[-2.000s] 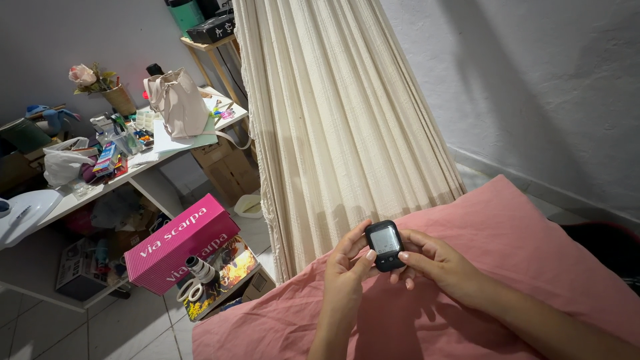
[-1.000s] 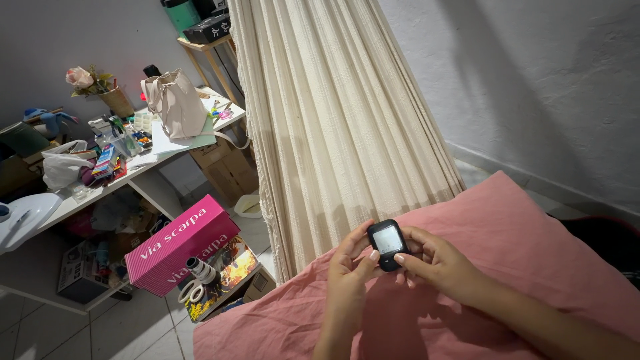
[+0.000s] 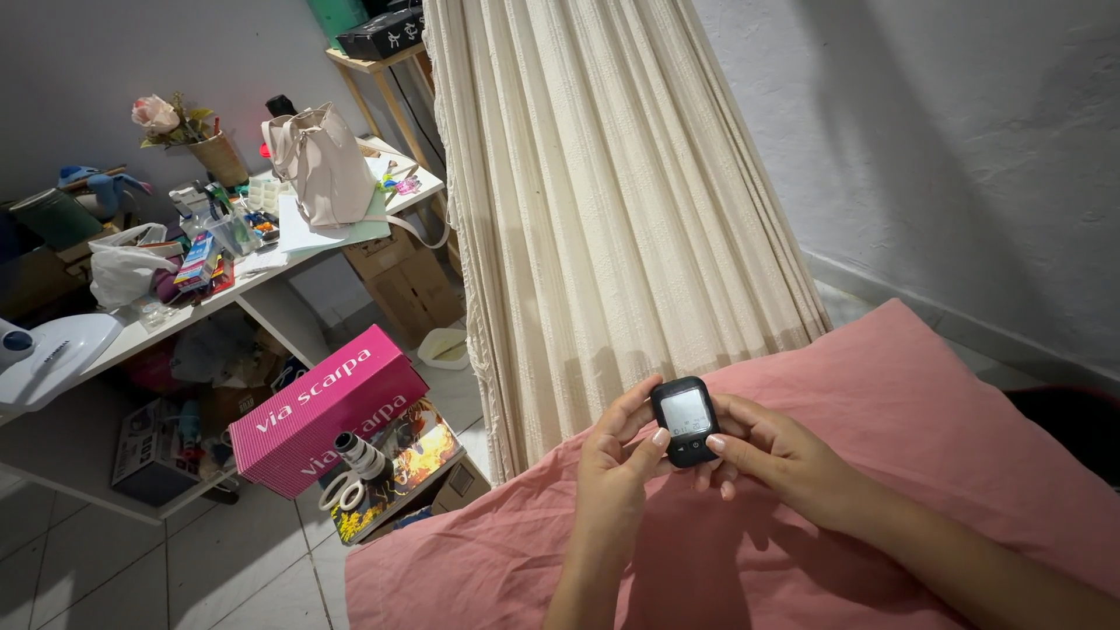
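A small black handheld device with a grey display and buttons [image 3: 685,411], perhaps a glucose meter, is held upright between both hands, its display facing me. My left hand [image 3: 617,442] grips its left side, thumb at the lower left edge. On the right side, my right hand [image 3: 770,446] holds it too, with the thumb by the lower right corner near the buttons. Both hands are above a pink pillow [image 3: 840,367]. Some fingers are hidden behind the device.
A cream hammock cloth [image 3: 595,192] hangs ahead. At left, a white desk [image 3: 280,262] bears a beige handbag [image 3: 325,175] and clutter. A pink box [image 3: 328,407] and white-handled scissors [image 3: 343,492] lie lower left. A wall [image 3: 962,157] stands at right.
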